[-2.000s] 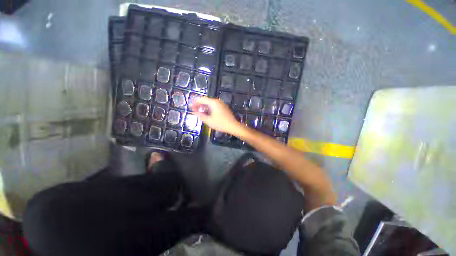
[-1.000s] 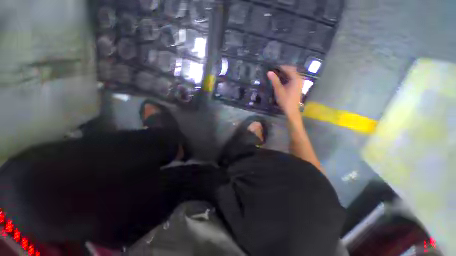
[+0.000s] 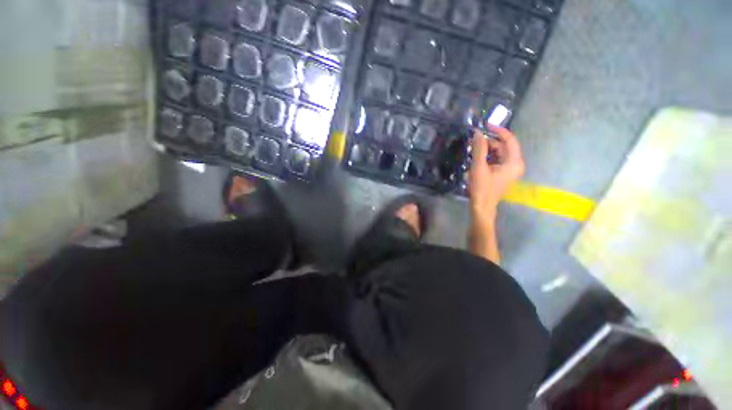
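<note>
The left-hand black tray [image 3: 226,74] lies on the floor, its near rows filled with small squarish parts [image 3: 243,101]. The right-hand black tray [image 3: 411,56] lies beside it, with parts in many pockets. My right hand [image 3: 494,162] is over the near right corner of the right-hand tray, thumb and fingers bent towards each other. Whether a part is between the fingertips cannot be made out. My left hand is not in view.
My feet in sandals [image 3: 409,216] are just below the trays. A pale worn box [image 3: 72,120] stands at the left, a whitish-yellow box top [image 3: 674,216] at the right. Yellow line marking [image 3: 550,200] crosses the floor. Red lights glow at both lower corners.
My right hand has moved from the left-hand tray to the right-hand tray's near right corner. The view has tilted down and closer, so the trays sit higher in the picture.
</note>
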